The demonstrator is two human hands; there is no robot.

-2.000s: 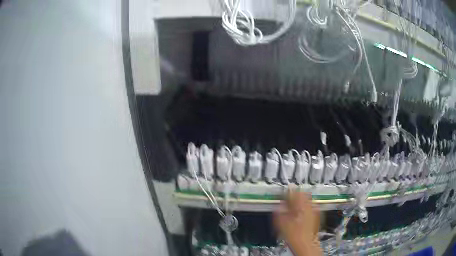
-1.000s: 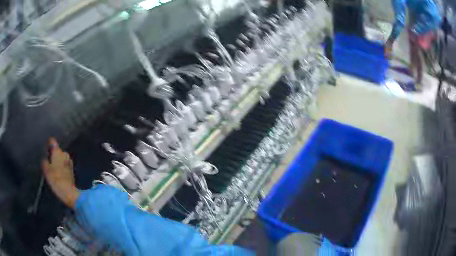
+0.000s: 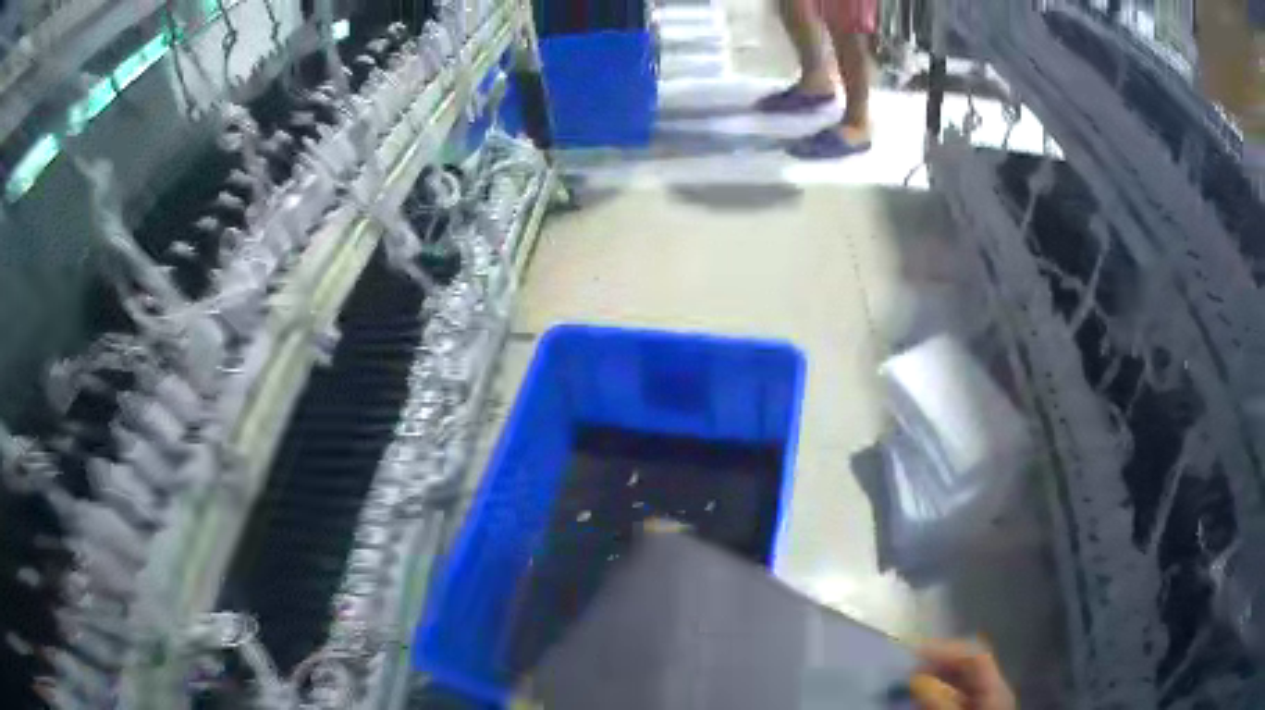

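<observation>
A flat grey slab (image 3: 708,631), tablet-like, is held over the near part of a blue plastic bin (image 3: 465,603) on the floor. My right hand (image 3: 964,677) grips the slab's right edge at the bottom of the picture; only blurred fingers show. The slab is tilted and hides part of the bin. A black sheet with small white specks (image 3: 666,479) lies in the bin bottom. My left hand does not show.
Charging racks (image 3: 264,402) with white chargers and cables line the left; another rack (image 3: 1096,416) lines the right. A white stack (image 3: 950,416) lies on the floor right of the bin. Ahead are another blue bin (image 3: 597,90) and a person's legs (image 3: 849,70).
The view has swung from the left rack to the aisle and bin. The left hand that reached into the rack is gone from view. The grey slab now shows large over the bin.
</observation>
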